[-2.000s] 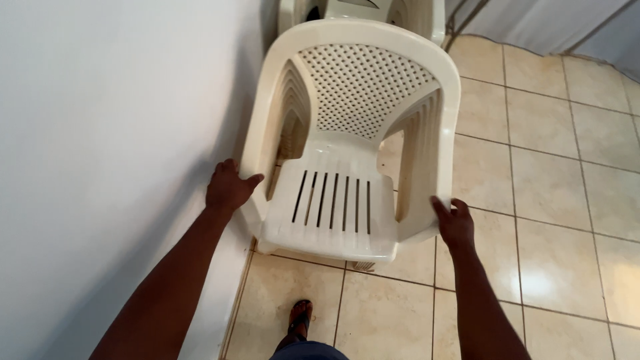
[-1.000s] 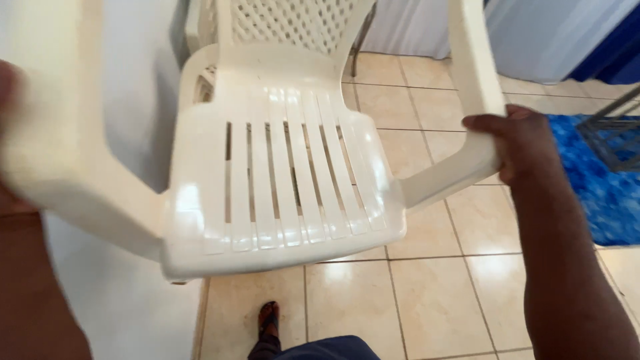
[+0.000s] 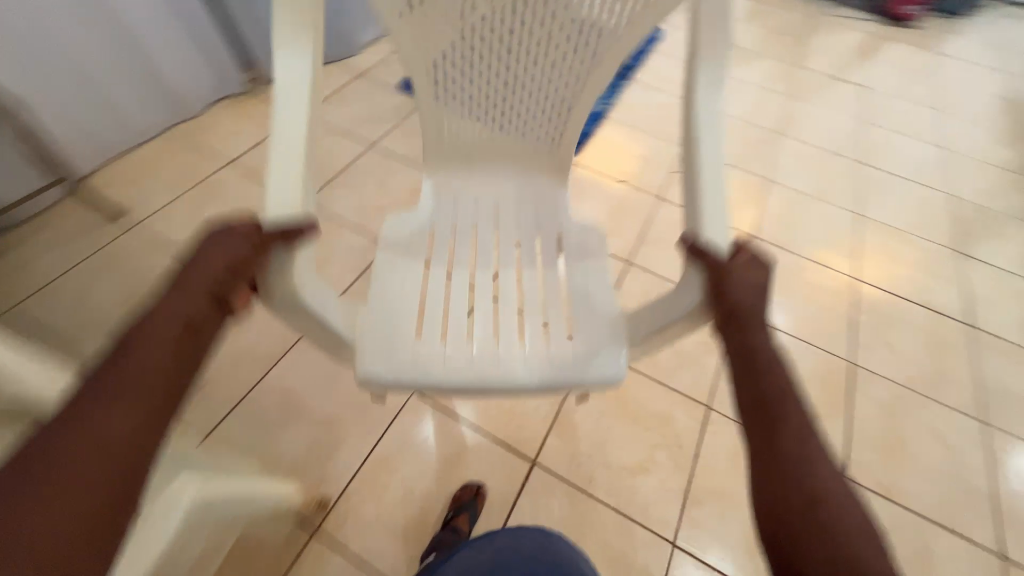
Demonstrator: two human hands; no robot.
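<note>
A white plastic armchair (image 3: 492, 320) with a slotted seat and a perforated back is held up in front of me, over the floor. My left hand (image 3: 248, 264) grips the front bend of its left armrest, thumb on top. Around the front of the right armrest closes my right hand (image 3: 732, 280). The top of the backrest runs out of the frame, and the chair's legs are mostly hidden beneath the seat. Some blur covers the picture.
Beige floor tiles (image 3: 640, 440) spread all around. Another white plastic chair (image 3: 200, 504) is partly seen at the lower left. A pale curtain (image 3: 144, 72) hangs at the upper left. Behind the backrest lies a blue mat (image 3: 616, 96). My sandalled foot (image 3: 464, 508) is below.
The chair has been lifted off a stack of similar chairs and carried away from the wall, both hands on its armrests. The view has swung to the right.
</note>
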